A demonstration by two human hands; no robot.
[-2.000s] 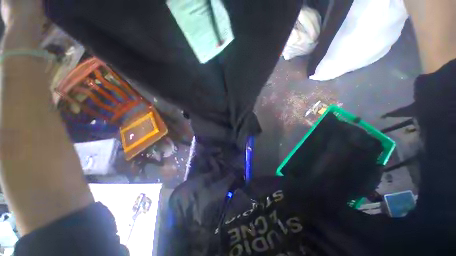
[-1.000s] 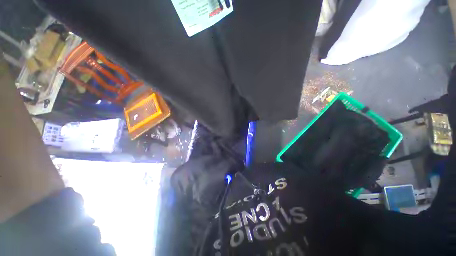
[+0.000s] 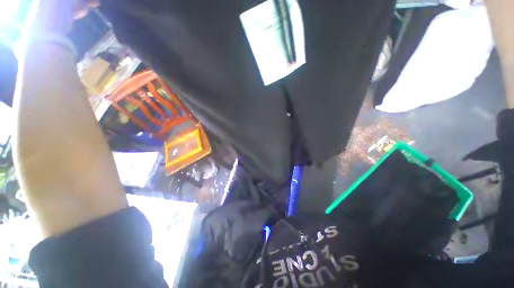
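A large black garment [image 3: 225, 73] hangs in front of me from above the top edge, with two leg-like parts. A pale paper ticket [image 3: 265, 48] lies against its upper middle, with dark cords or strips over it. My left hand [image 3: 70, 8] is at the top left, cut off by the edge and washed out by glare; its fingers appear closed at the garment's upper left edge. My right forearm shows at the upper right edge, but the right hand is out of the picture. The garment's top is out of view.
A green crate [image 3: 463, 198] with black cloth stands on the floor at right. An orange wooden chair [image 3: 149, 104] is at left, above a bright white table [image 3: 169, 225]. White cloth [image 3: 439, 62] lies at upper right. My black lettered shirt shows below.
The ticket and garment now show farther right and lower than one second ago. The chair and crate have shifted the same way in view. My left wrist and part of the hand have come back into view.
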